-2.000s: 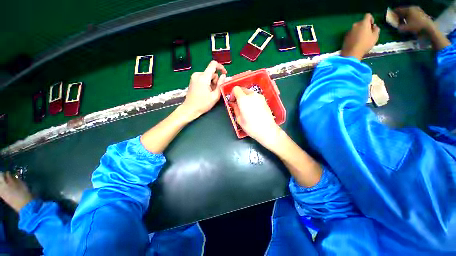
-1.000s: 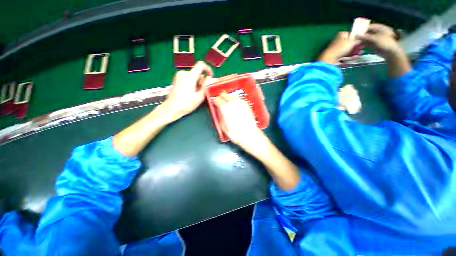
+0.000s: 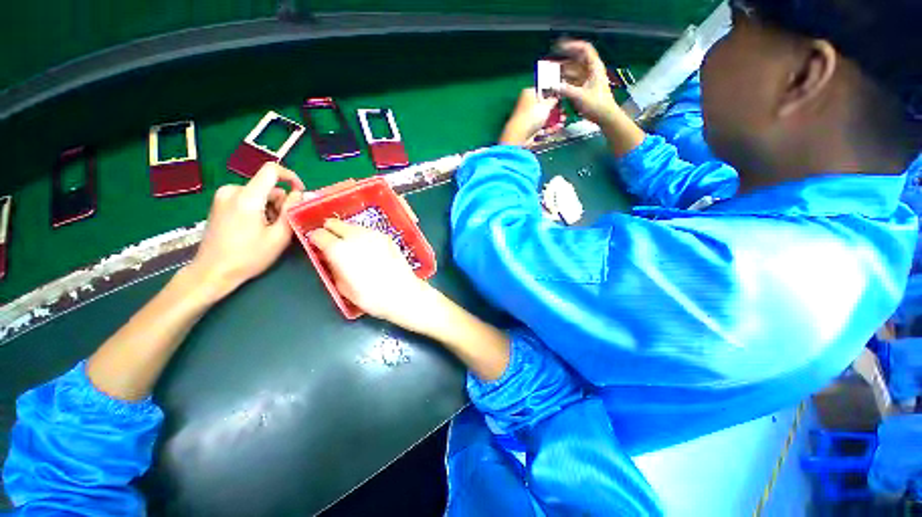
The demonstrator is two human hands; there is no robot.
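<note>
The open orange-red parts tray [image 3: 349,306] stands on the bench against the whitish edge strip. Small silvery and purplish pieces [image 3: 379,224] lie heaped in it. My right hand [image 3: 354,265] reaches into the tray with fingers curled down at its left side; whether it pinches a piece is hidden. My left hand [image 3: 246,227] is at the tray's upper left corner, thumb and forefinger brought together; no held piece can be made out.
Phone housings lie on the green belt [image 3: 224,205], such as a red one with a pale frame [image 3: 175,174] and a darker one [image 3: 331,131]. A neighbour in blue [image 3: 647,293] sits close right, hands holding a pale piece [image 3: 548,76]. Cream pieces [image 3: 562,199] lie on the bench.
The view has swung to the right, so the tray, my hands and the housings sit farther left. The neighbour's head and back now show. My right hand stays in the tray, my left beside it.
</note>
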